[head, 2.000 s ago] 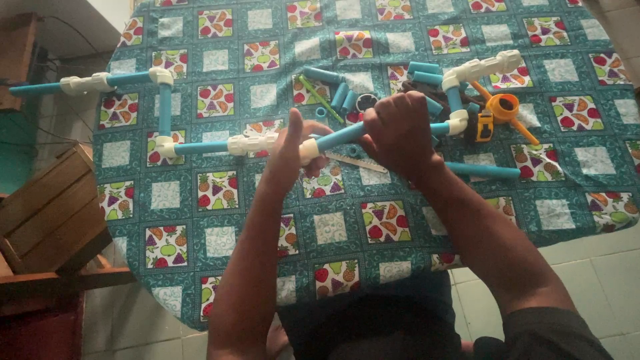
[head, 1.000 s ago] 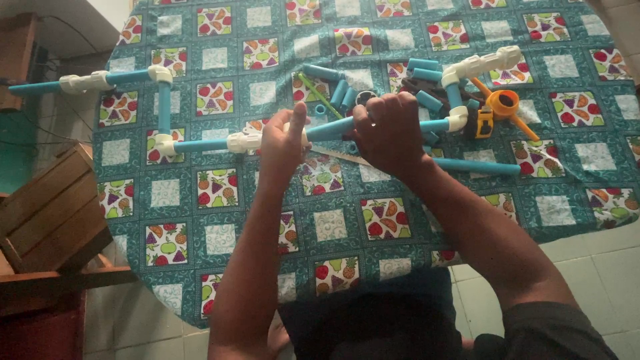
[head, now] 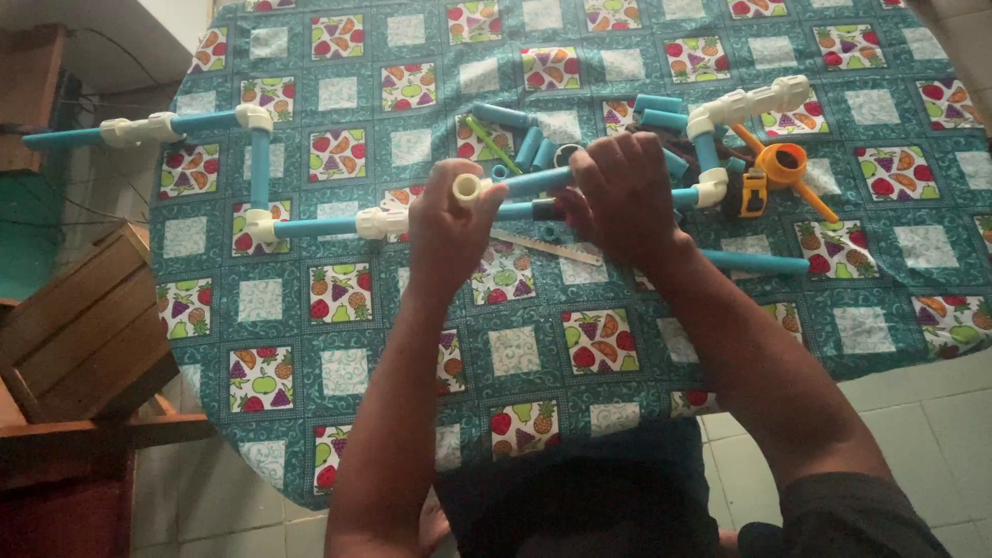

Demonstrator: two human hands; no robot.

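My left hand (head: 453, 225) is closed around a cream elbow fitting (head: 467, 188), its round opening facing up. A short blue pipe (head: 539, 180) runs from this fitting into my right hand (head: 624, 190), which grips its other end. Behind and below them lies an assembly of blue pipes (head: 318, 226) with cream elbows (head: 261, 225) at its corners and a cream union fitting (head: 380, 222) just left of my left hand. Another cream union (head: 139, 130) is at the far left, and a longer cream fitting (head: 763, 102) extends at the upper right.
Short blue pipe pieces (head: 527, 149), a green stick (head: 494, 145) and a saw blade (head: 546, 248) lie around my hands. At the right are a yellow tape measure (head: 753, 194), an orange tool with handles (head: 783, 164) and a loose blue pipe (head: 756, 262). A patterned cloth (head: 515, 353) covers the table.
The held fitting has turned, so its round opening now shows. My right hand has shifted slightly up.
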